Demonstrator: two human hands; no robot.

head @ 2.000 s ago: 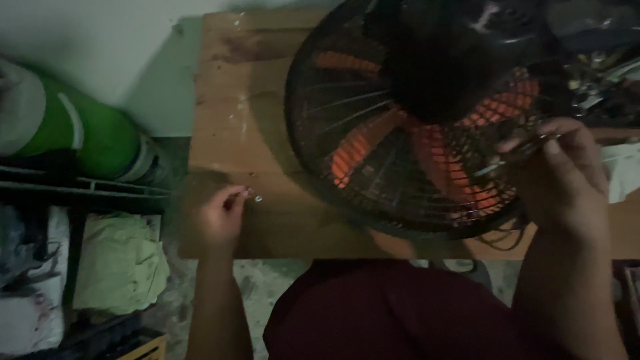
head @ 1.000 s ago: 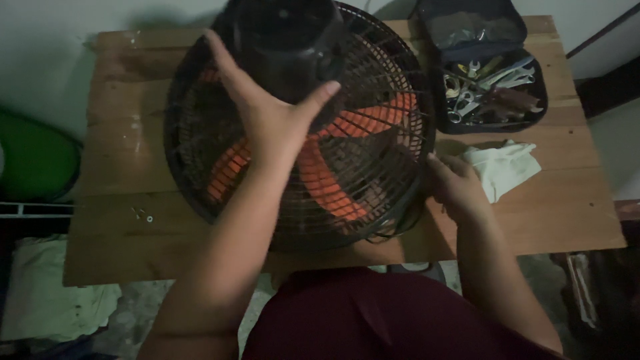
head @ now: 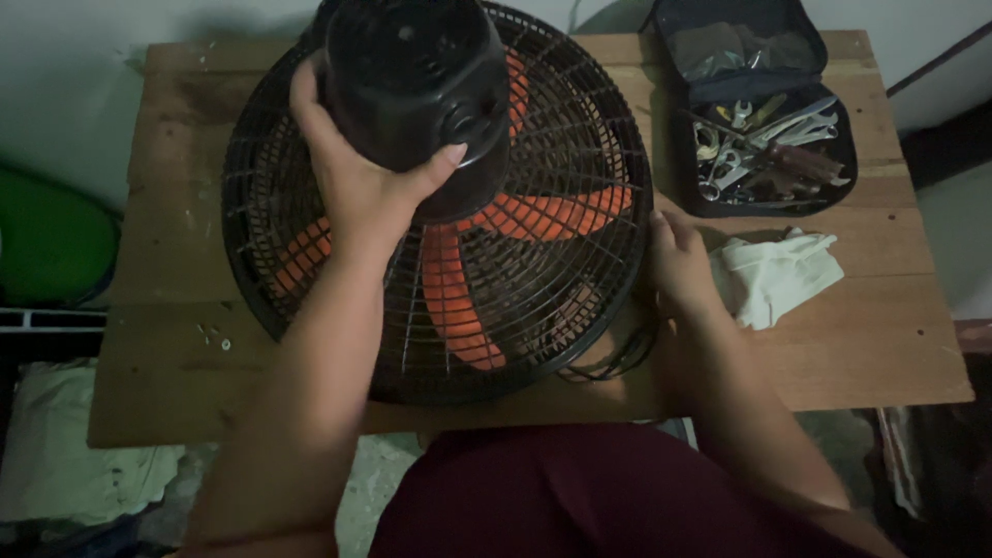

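An electric fan lies on a wooden table, its black wire grille (head: 535, 287) over orange blades (head: 457, 310). The black motor housing (head: 411, 85) rises from the grille's centre. My left hand (head: 356, 178) grips this housing, thumb on its near side and fingers around its left side. My right hand (head: 678, 256) is at the right rim of the grille, fingers against it; part of the hand's hold is hidden. A black cord (head: 620, 360) lies beside the rim near that hand. Several small screws or nuts (head: 225, 344) lie on the table left of the fan.
An open black tool case (head: 845, 170) with wrenches (head: 806, 116) and a screwdriver (head: 806, 163) stands at the back right. A crumpled white cloth (head: 783, 275) lies in front of it. Past the table's left edge are a green object (head: 50, 240) and folded cloth (head: 85, 449) below.
My left hand has gone from the small parts at the left to the motor housing. My right hand has moved from above the grille to its right rim. The view has shifted right.
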